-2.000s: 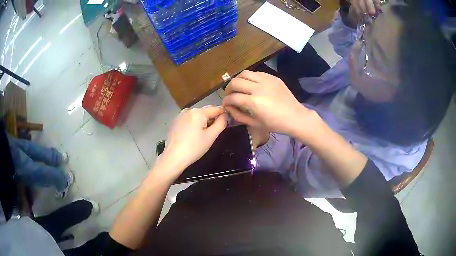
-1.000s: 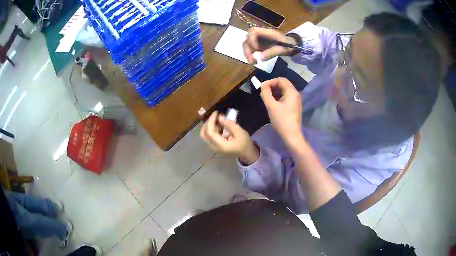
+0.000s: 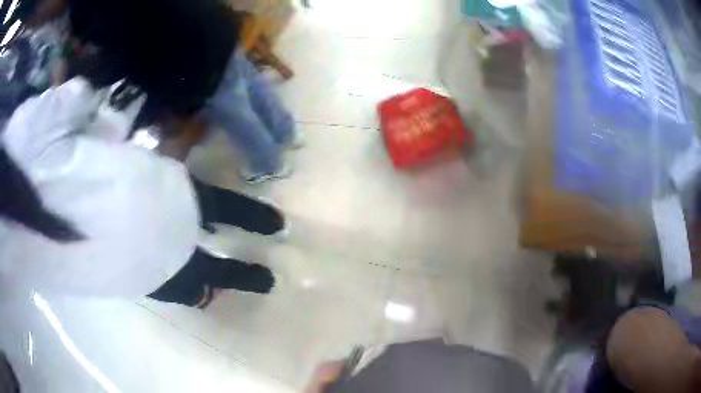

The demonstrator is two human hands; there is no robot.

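Note:
The frame is strongly blurred. Part of a hand, probably my left hand [image 3: 327, 374], shows at the bottom edge beside my dark clothing. A thin dark and light edge of a thing [image 3: 356, 358] is next to its fingers; I cannot tell what it is or whether it is gripped. My right hand cannot be made out. A blurred skin-coloured shape [image 3: 649, 349] beside purple cloth at the lower right seems to belong to the seated person.
A blue crate stack [image 3: 607, 146] stands on the wooden desk [image 3: 565, 224] at the right, with a white strip [image 3: 673, 242] beside it. A red bag [image 3: 423, 128] lies on the tiled floor. A person in white [image 3: 107, 215] and another person's jeans [image 3: 246, 115] are at the left.
The view has swung left, so the desk, crates and seated person have shifted to the right edge. The raised hand with the small white slip is no longer seen.

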